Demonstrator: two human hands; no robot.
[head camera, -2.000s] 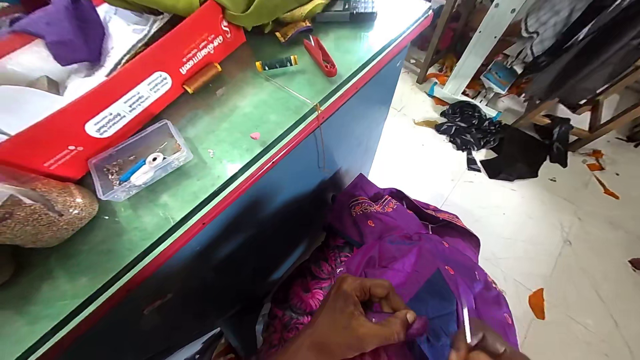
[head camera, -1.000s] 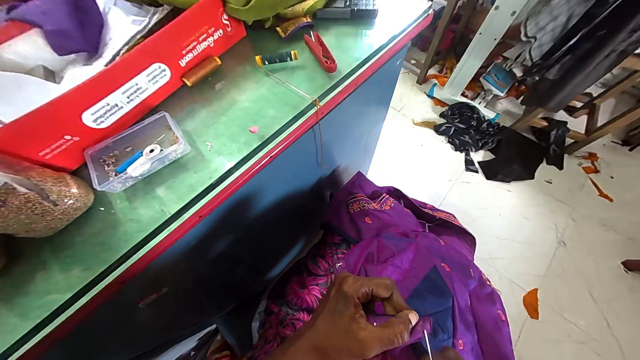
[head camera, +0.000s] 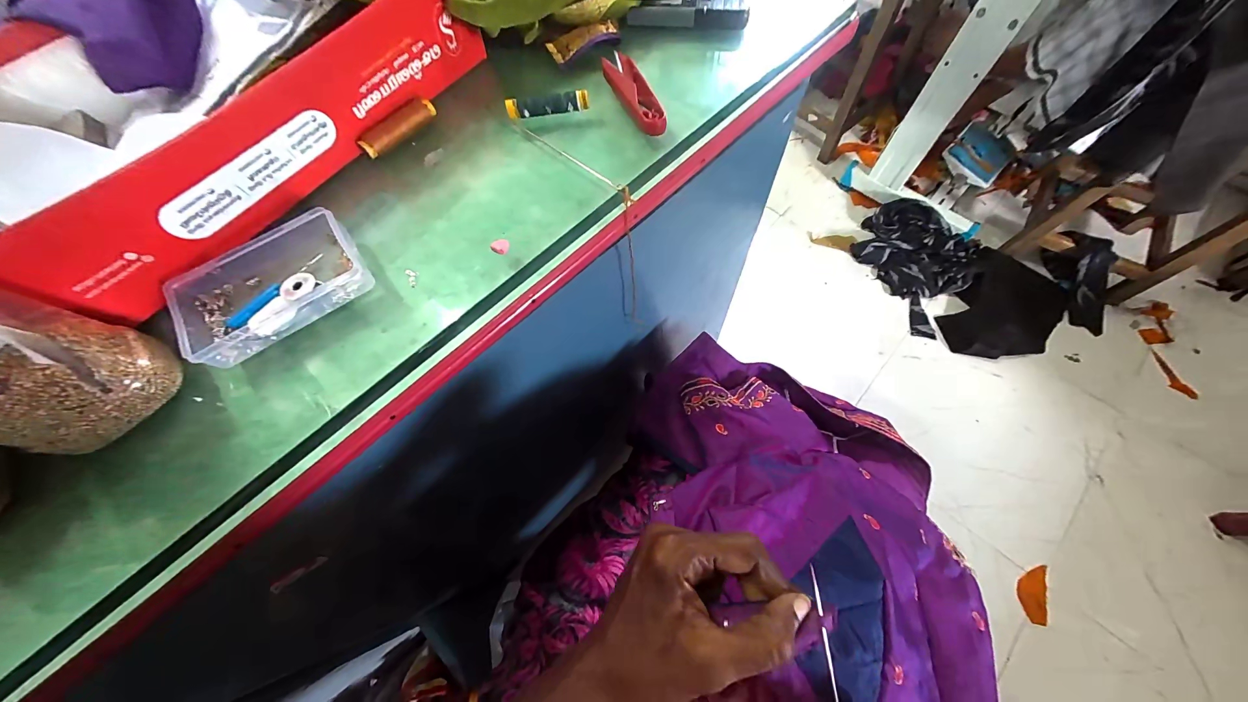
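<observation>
Purple embroidered fabric (head camera: 780, 478) with a dark blue patch (head camera: 858, 595) lies bunched below the counter. My left hand (head camera: 702, 614) pinches a fold of this fabric between thumb and forefinger. Just right of the thumb runs a thin, pale, straight length, a needle or thread (head camera: 824, 629), across the blue patch to the lower frame edge. My right hand is out of the frame. Pink and black patterned cloth (head camera: 585, 575) lies under and left of my left hand.
On the green glass-topped counter (head camera: 468, 322) are a clear plastic box (head camera: 268, 292) with beads, a red carton (head camera: 234, 156), a bag of beads (head camera: 83, 380), thread spools (head camera: 548, 104) and red thread snips (head camera: 636, 95). Black cloth scraps (head camera: 1004, 302) lie on the floor.
My right hand, seen at the lower right two seconds ago, has gone down out of view. My left hand keeps its pinch on the purple fabric.
</observation>
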